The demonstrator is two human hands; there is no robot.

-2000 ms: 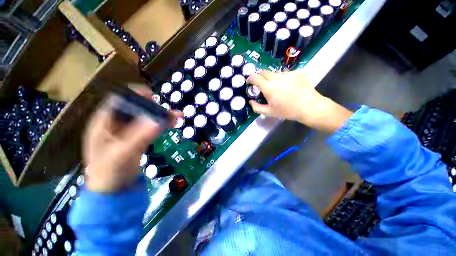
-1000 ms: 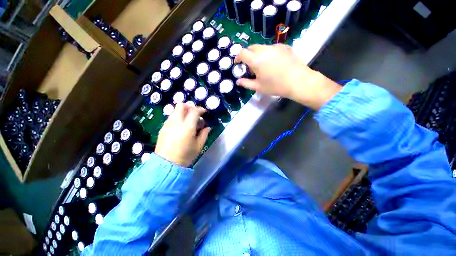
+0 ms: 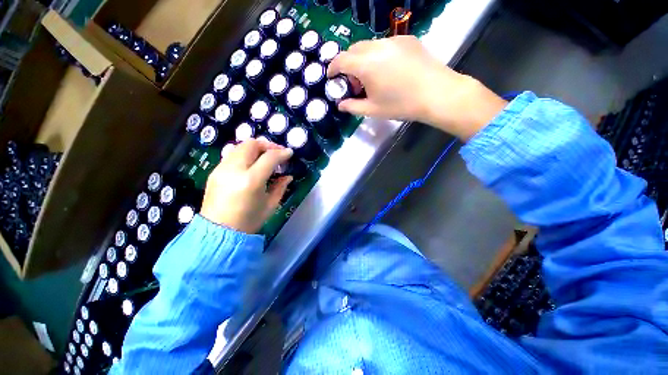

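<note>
Black capacitors with pale round tops (image 3: 297, 96) stand upright in tight rows on a green circuit board (image 3: 320, 22). My right hand (image 3: 399, 79) has thumb and fingers around a capacitor (image 3: 337, 88) at the right end of this group, near the rail. Its top shows between the fingertips. My left hand (image 3: 242, 182) is at the group's lower left end, thumb and fingers closed around a capacitor that they mostly hide. Both hands are bare.
A silver rail (image 3: 344, 176) runs along the board's near side. Brown cartons (image 3: 91, 146) with loose dark capacitors (image 3: 28, 192) stand behind at the left. More filled boards lie lower left. An orange-copper coil (image 3: 400, 21) is beyond my right hand. A blue cord (image 3: 410, 187) hangs below the rail.
My left hand has come down from above the board, where it held dark parts, to the capacitor group. My right hand stays around a capacitor. The boards have shifted left and up in view.
</note>
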